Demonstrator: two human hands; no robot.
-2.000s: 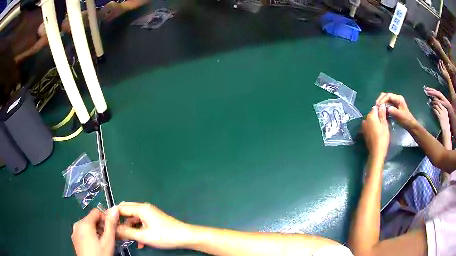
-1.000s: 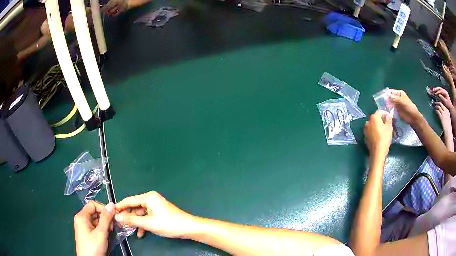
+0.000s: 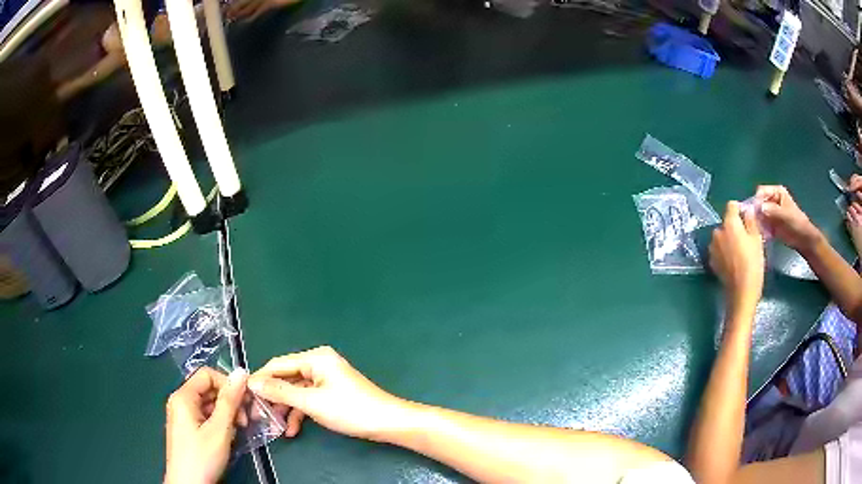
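A clear zip bag [image 3: 259, 427] hangs between my two hands at the lower left, over the black and white seam strip. My left hand [image 3: 203, 421] pinches its upper edge between thumb and finger. My right hand [image 3: 317, 389] pinches the same edge from the right, the fingertips nearly touching the left ones. The bag's contents are too small to tell. A pile of clear bags with dark parts inside [image 3: 196, 326] lies just beyond my left hand.
Grey upright boxes [image 3: 83, 222] stand at the left, beside white tubes [image 3: 206, 104] with black ends. More filled bags [image 3: 673, 232] lie at the right, next to another person's hands [image 3: 756, 236] holding a small bag. A blue bin [image 3: 682, 49] is at the far side.
The view has shifted, so the table things appear further right. The bag now shows more below my fingers. The other person's hands have come closer together than one second ago.
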